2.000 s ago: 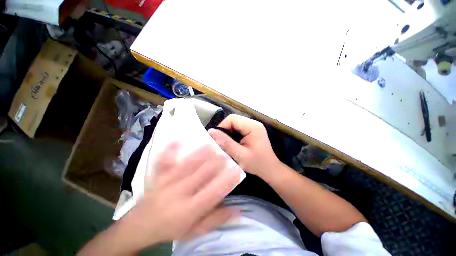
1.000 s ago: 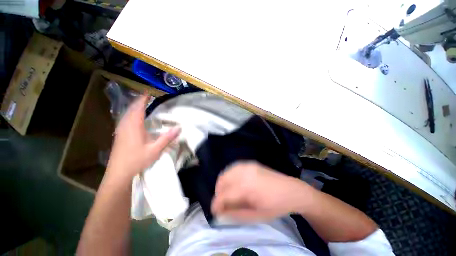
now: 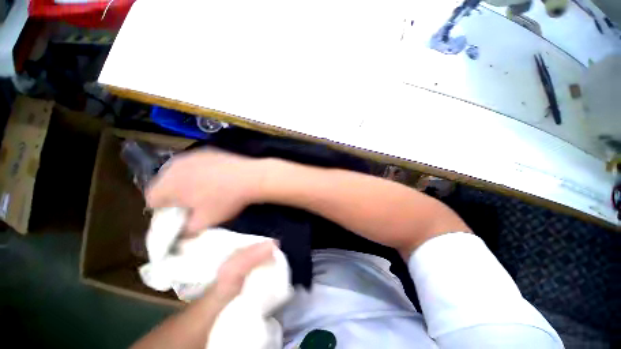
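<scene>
Off-white fabric (image 3: 197, 252) lies bunched over my lap, joined to or lying beside black fabric (image 3: 293, 238). My right hand (image 3: 204, 184) reaches across to the left and grips the off-white fabric's upper left part; it is blurred. My left hand (image 3: 242, 269) is lower and nearer to me, closed on the same off-white fabric, which hangs down past it. The fingertips of both hands are partly hidden in the folds. More black fabric shows beneath my right forearm, along the table edge.
The white table (image 3: 259, 61) has a wooden edge above my lap. Dark tweezers (image 3: 548, 88) lie on the machine bed near the presser foot (image 3: 449, 34). An open cardboard box (image 3: 102, 252) stands below left, with a blue container (image 3: 173, 121) under the table edge.
My right hand has moved far left, across my body, onto the off-white fabric. My left hand has come down and right and closed on it. The view has shifted, and the fabric is more bunched.
</scene>
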